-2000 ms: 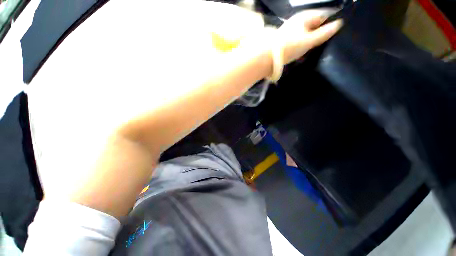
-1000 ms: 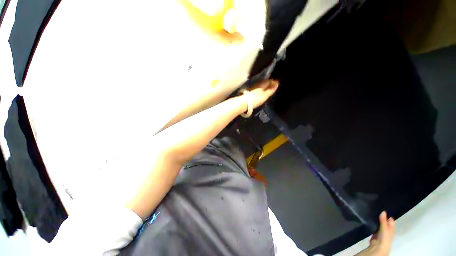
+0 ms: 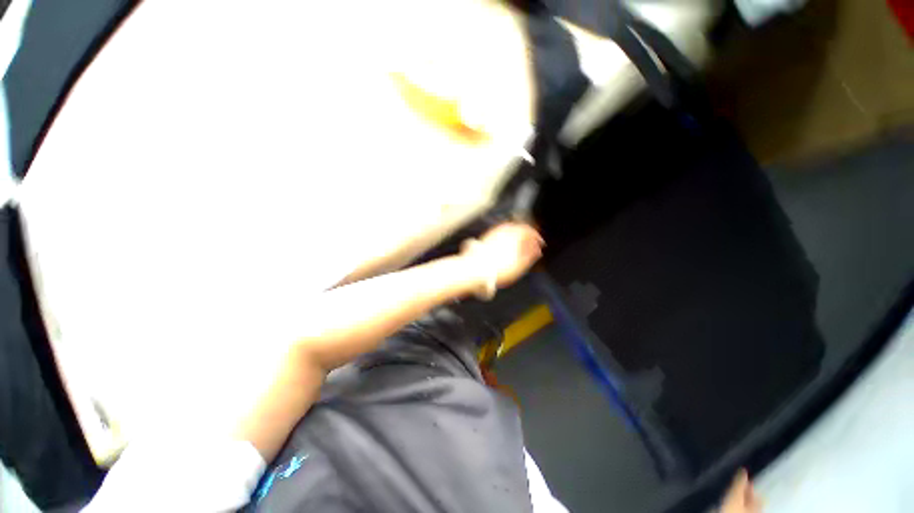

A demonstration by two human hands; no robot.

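Observation:
A large matt black panel (image 3: pixel 702 301) hangs over the dark grey floor at the right, its near edge a narrow strip running down to the lower right. Two small grey-black tab shapes show along that edge. My left hand (image 3: pixel 511 252), with a pale band at the wrist, is closed on the panel's upper near corner beside the bench edge. My right hand (image 3: pixel 742 495) is mostly cut off by the bottom edge; only a fingertip or so shows, near the panel's lower corner, and its grip is hidden.
The overexposed white bench top (image 3: pixel 251 150) fills the left, with a yellow stain. Black sheets (image 3: pixel 65 75) lie at its far left side. Black strips (image 3: pixel 641 50) lie at the top. A yellow bar (image 3: pixel 526 329) shows below the panel. A brown surface (image 3: pixel 822 90) is at the upper right.
The black panel went from bunched and folded to spread out. My left hand came back down toward my body. My right hand appeared at the lower right, then slid mostly out of the picture.

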